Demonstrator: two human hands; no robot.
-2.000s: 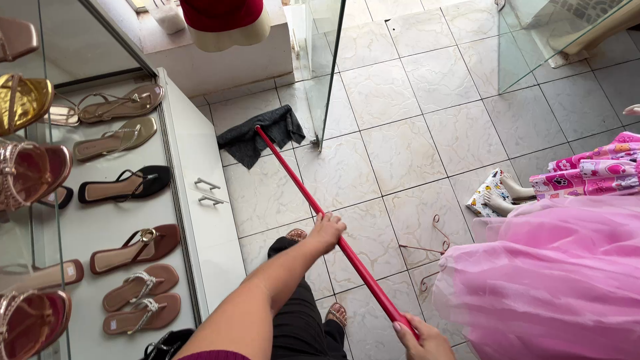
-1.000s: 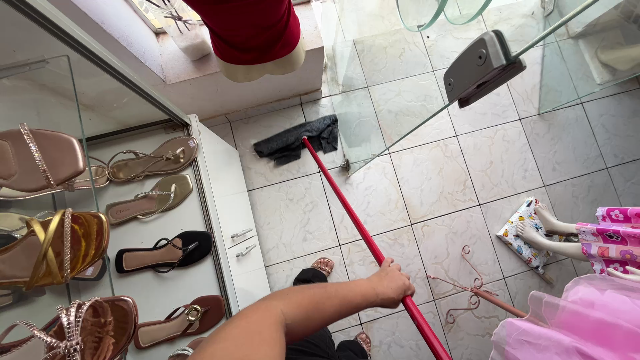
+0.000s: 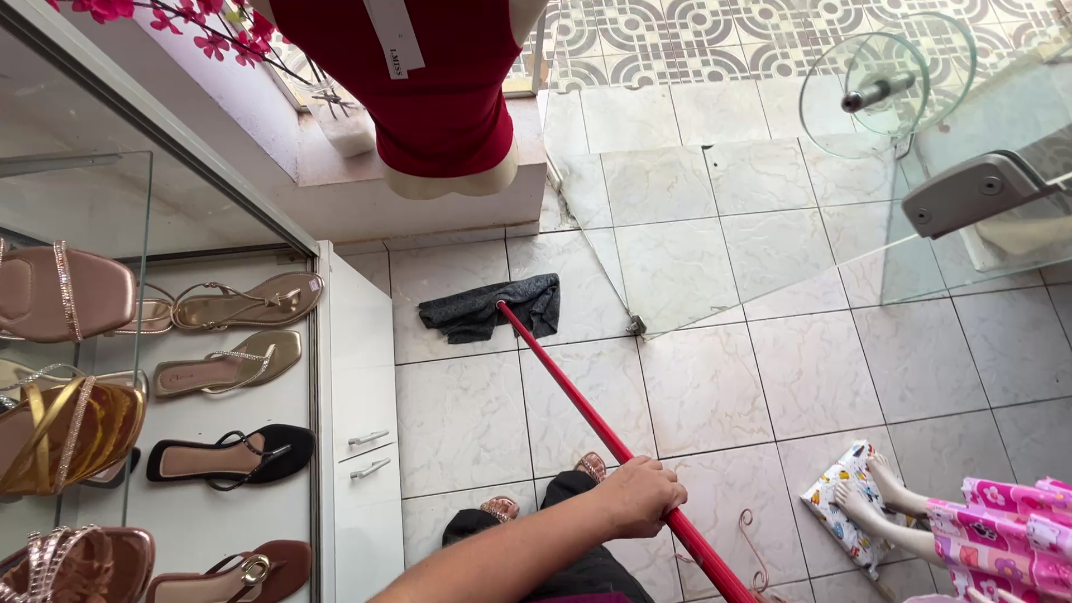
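Note:
My left hand [image 3: 643, 497] is closed around a red pole [image 3: 578, 394], which slants from the bottom edge up and left. At its far end the pole meets a dark grey cloth [image 3: 523, 306], spread over the mop or squeegee head and lying on the pale tiled floor [image 3: 703, 377]. The cloth lies between the white cabinet and the lower corner of a glass door [image 3: 670, 276]. My right hand is not plainly in view; the pole's near end runs out of the frame at the bottom.
Sandals [image 3: 230, 456] fill a glass display at left, above a white cabinet [image 3: 364, 469] with handles. A mannequin torso in a red top [image 3: 435, 92] overhangs a ledge. Mannequin feet rest on a patterned block [image 3: 850, 502] at right. A metal door fitting [image 3: 971, 193] juts in.
My right hand, seen on the pole's lower end two seconds ago, has left the view. My left hand stays on the pole. The view has shifted, showing more of the doorway.

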